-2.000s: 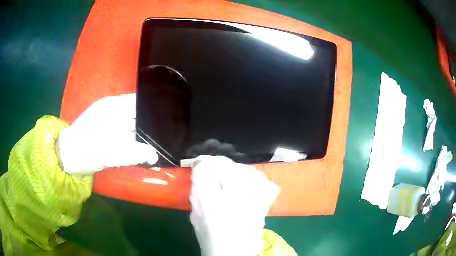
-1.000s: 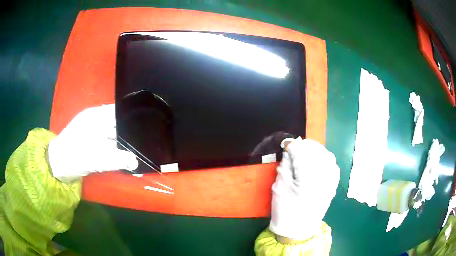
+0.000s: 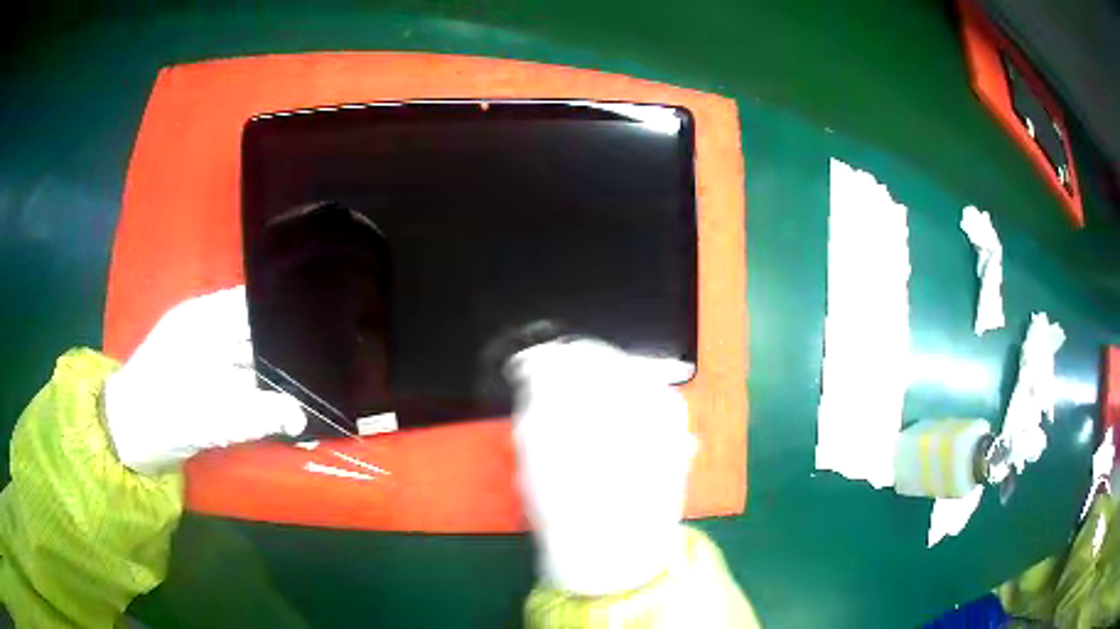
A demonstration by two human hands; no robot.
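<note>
A black glossy display panel [image 3: 479, 246] lies on an orange-red foam pad [image 3: 184, 172]. My gloved left hand [image 3: 197, 387] grips its lower left corner, where fine bright lines show. A small white tab [image 3: 376, 423] is on the panel's lower edge. My gloved right hand [image 3: 602, 455] is blurred over the panel's lower edge, right of centre. The glove is overexposed, so I cannot tell whether it holds a wipe.
To the right on the green bench [image 3: 786, 307] lie a long white strip [image 3: 865, 322], crumpled wipes [image 3: 986, 268] and a pale bottle with yellow bands [image 3: 941, 456]. Another padded panel [image 3: 1039, 123] is at the upper right. A yellow sleeve [image 3: 1081, 559] shows at the lower right.
Against one second ago, my right hand has moved left along the lower edge, now covering the right tab. The panel, pad and bench items appear shifted left in view. My left hand keeps its grip.
</note>
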